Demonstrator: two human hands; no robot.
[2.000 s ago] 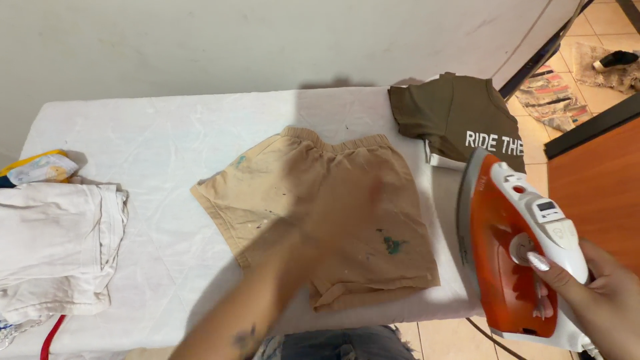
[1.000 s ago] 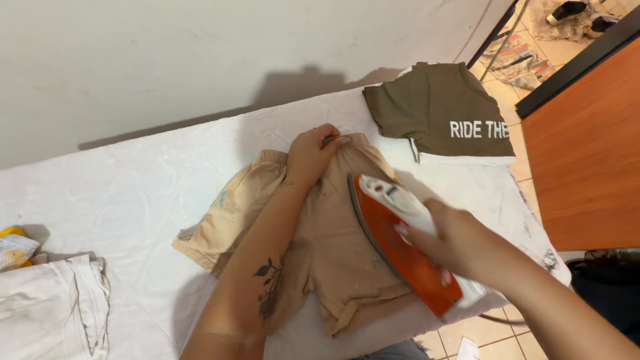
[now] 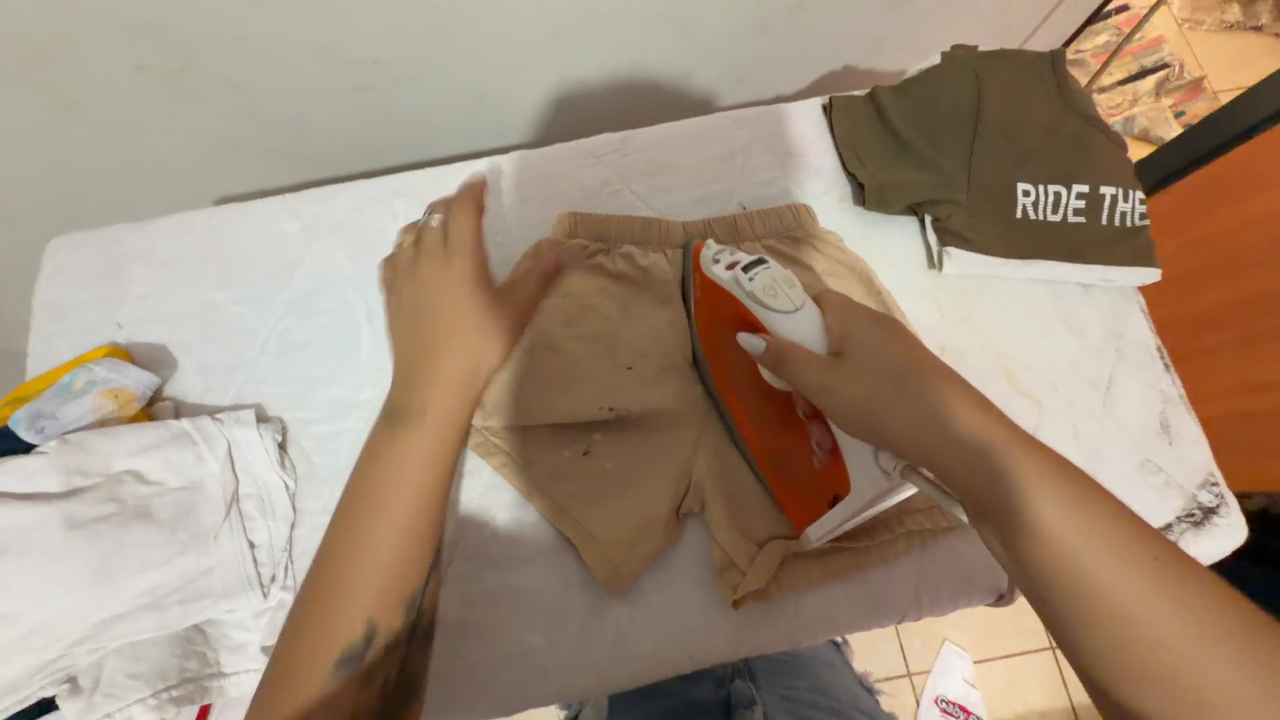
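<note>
Tan shorts with an elastic waistband (image 3: pixel 600 340) lie spread on a white cloth-covered board. My right hand (image 3: pixel 850 370) is closed around the handle of an orange and white clothes iron (image 3: pixel 760 400), whose tip points up toward the waistband. The iron rests over the right leg of the shorts, and the hem below it is folded over. My left hand (image 3: pixel 455 290), with rings on it, holds nothing; its fingers are apart at the upper left edge of the shorts, the thumb over the fabric. Whether it touches the cloth I cannot tell.
A folded olive T-shirt with white lettering (image 3: pixel 1000 160) lies at the board's upper right. White folded cloths (image 3: pixel 130 520) and a yellow patterned item (image 3: pixel 85 395) are at the left. A wall runs behind the board (image 3: pixel 330 240). Orange wooden furniture (image 3: pixel 1220 330) stands at the right.
My left hand has left the waistband, where it was one second ago, and moved to the left. The iron, held off to the right of the shorts two seconds ago, is now over them.
</note>
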